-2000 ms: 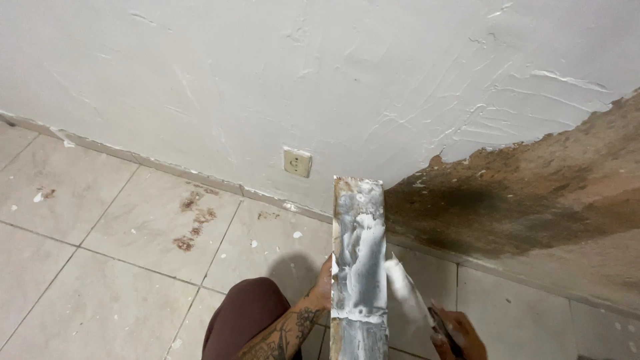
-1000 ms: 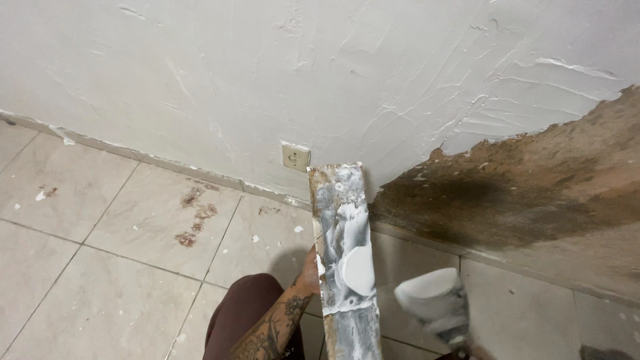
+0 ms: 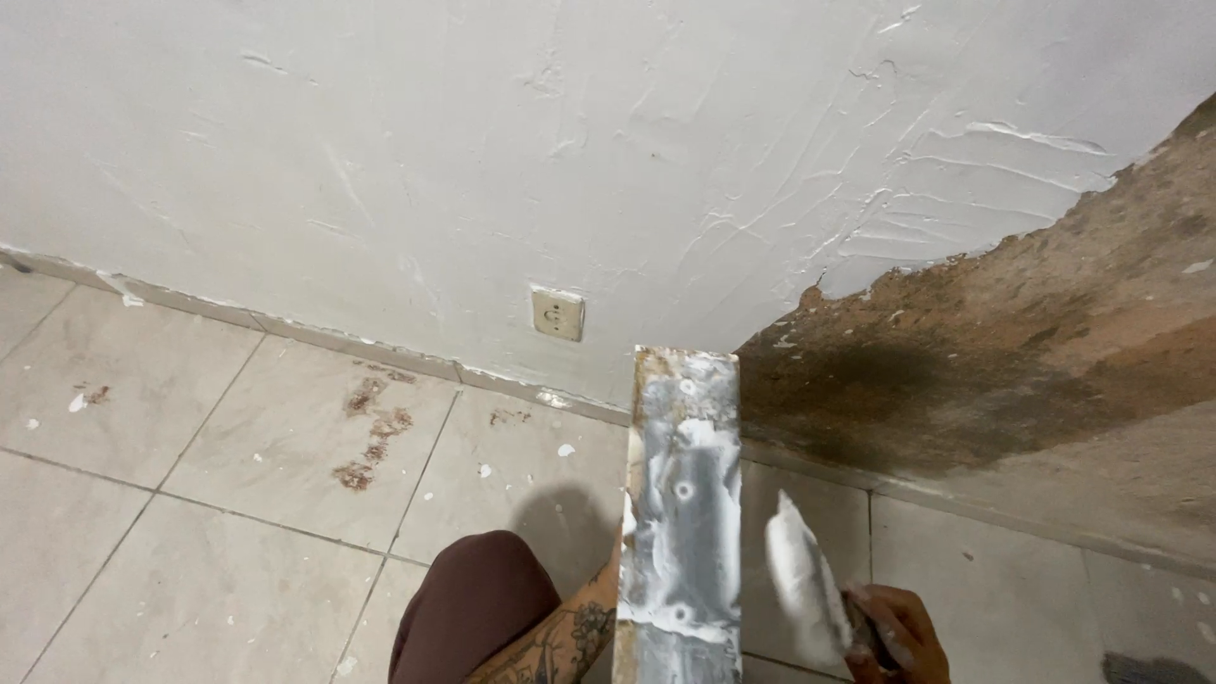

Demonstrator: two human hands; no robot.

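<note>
A long flat plastering trowel blade (image 3: 686, 513), smeared with white filler, extends up the lower middle of the view. My left forearm reaches behind it; the left hand itself is hidden by the blade, so its grip does not show now. To the right, my right hand (image 3: 898, 632) is closed around the handle of a putty knife (image 3: 807, 579), whose blade is coated in white filler and stands just right of the long blade, not touching it. Behind them is the white wall (image 3: 570, 171), ridged with filler strokes, beside a bare brown patch (image 3: 950, 380).
A cream wall socket (image 3: 558, 314) sits low on the wall. A tiled skirting (image 3: 361, 354) runs along the base. Floor tiles (image 3: 275, 456) carry white spots and reddish-brown stains. My knee (image 3: 475, 608) is at the bottom. A dark patch (image 3: 1154, 668) lies at the lower right.
The white lump on the long blade one second ago is gone from it, and the putty knife now carries thick filler. My right hand has turned the knife, showing its blade more edge-on.
</note>
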